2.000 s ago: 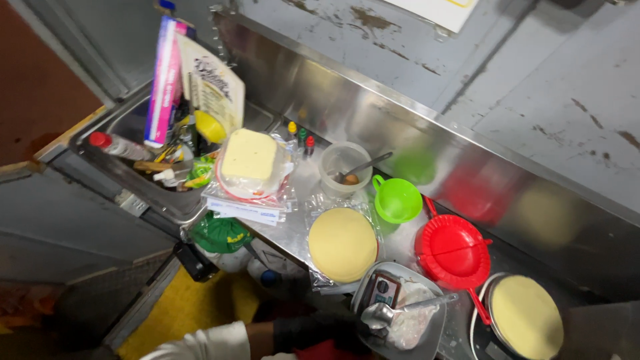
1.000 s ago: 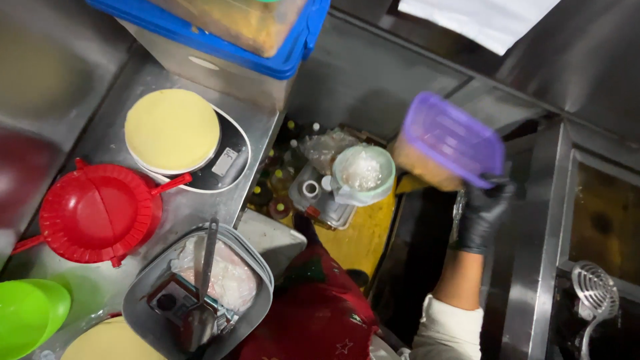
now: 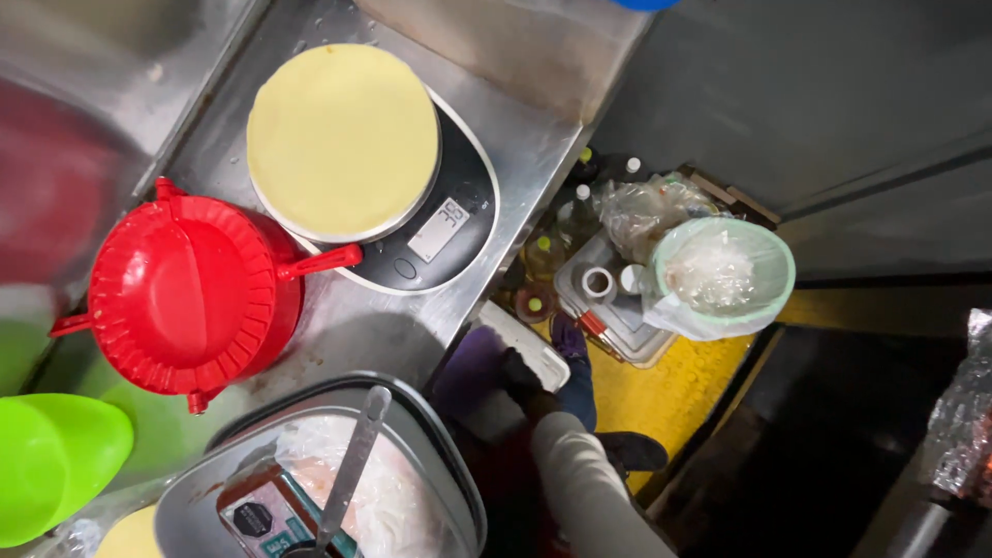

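Note:
My right hand (image 3: 521, 381), in a black glove with a white sleeve behind it, is low beside the counter edge, gripping a blurred purple-lidded plastic container (image 3: 471, 364); its fingers are partly in shadow. My left hand is out of view. On the steel counter, a stack of round pale-yellow discs (image 3: 345, 139) rests on a digital kitchen scale (image 3: 403, 267). A red plastic dough press (image 3: 190, 298) lies left of the scale. Nearer, a grey plastic tub (image 3: 190, 496) holds a spoon (image 3: 353, 465), a printed pack (image 3: 260, 515) and a plastic bag with whitish contents (image 3: 395, 480).
Bright green plastic cups (image 3: 62, 465) stand at the lower left. Below the counter are bottles (image 3: 577, 213), a lidded clear box (image 3: 612, 291), a white tub (image 3: 531, 345) and a bag-lined green bowl (image 3: 721, 279). A foil-covered item (image 3: 961, 411) is at the right edge.
My right hand has moved left and down with the purple-lidded container, from out beside the steel frame to beside the counter edge. The view swung right from the sink end earlier.

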